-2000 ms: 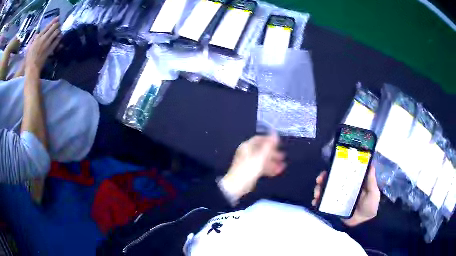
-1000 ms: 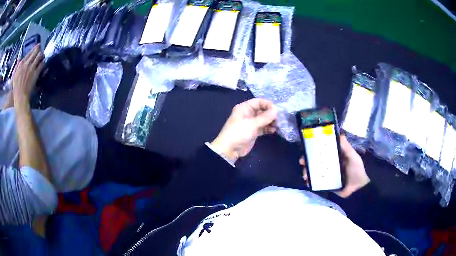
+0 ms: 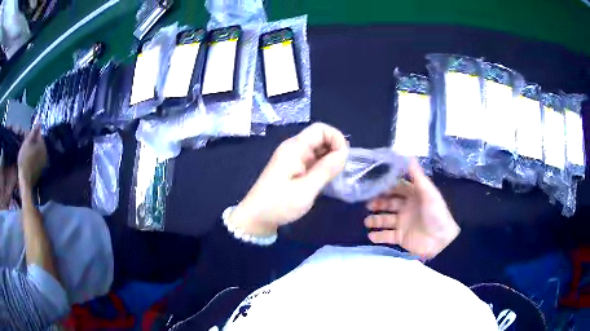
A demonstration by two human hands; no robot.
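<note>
My left hand [image 3: 294,178], with a pale beaded band at the wrist, pinches the left end of a crinkled clear plastic bag [image 3: 365,174]. The bag is bunched, blurred and held above the black mat, with a dark patch showing in its middle. My right hand [image 3: 417,213] is at the bag's right end, fingers spread and partly curled below it; whether it grips the bag is unclear. The phone-shaped unit does not show in either hand. One white-faced unit with a green end [image 3: 281,68] lies on a clear bag beyond my left hand.
Bagged white-faced units lie in a row at right [image 3: 462,103] and at upper left [image 3: 220,64]. An empty bag [image 3: 106,173] and a bagged circuit board [image 3: 150,191] lie left. Dark bagged units [image 3: 68,106] stand near a neighbouring person's arm [image 3: 39,213]. A green belt [image 3: 362,13] runs behind.
The phone-shaped unit seen in my right hand has gone from view. My left hand has lifted the clear bag off the mat, and my right hand has come to its right end. The view has shifted right.
</note>
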